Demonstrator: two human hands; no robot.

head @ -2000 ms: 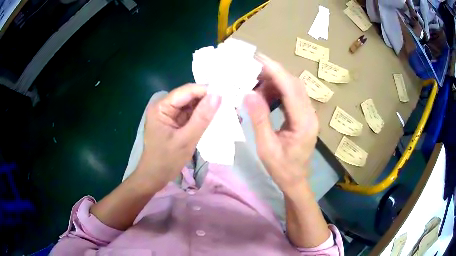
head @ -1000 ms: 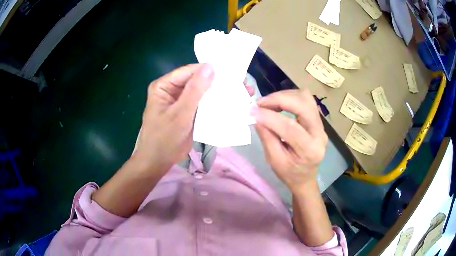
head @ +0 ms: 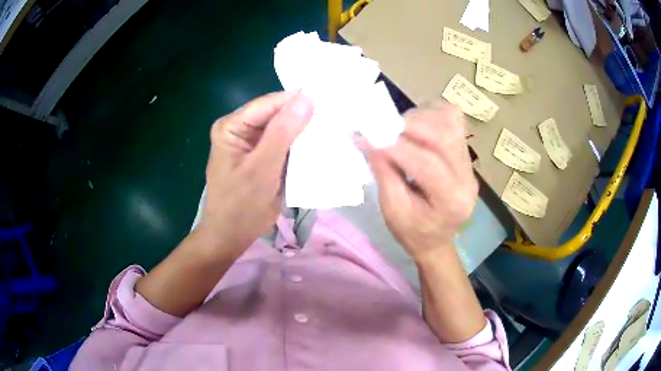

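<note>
A fanned bunch of white labels is held up in front of my pink shirt, too bright for any print to show. My left hand grips the bunch at its left side, thumb on top. My right hand is at the right side, slightly blurred, with its thumb and fingers pinching white labels that stick out from the bunch. Whether these are separate from the rest is hard to tell. The lower ends of the labels hang above the lap.
Buff bundle tickets lie spread on the cardboard sheet at right, with an orange-brown tool and loose white labels. A yellow trolley frame curves around it. A white, brown-edged table holds more tickets.
My right hand has moved up a little, and labels between its fingers now stand out to the right of the bunch. The bunch's top is fanned differently. My left hand keeps its grip.
</note>
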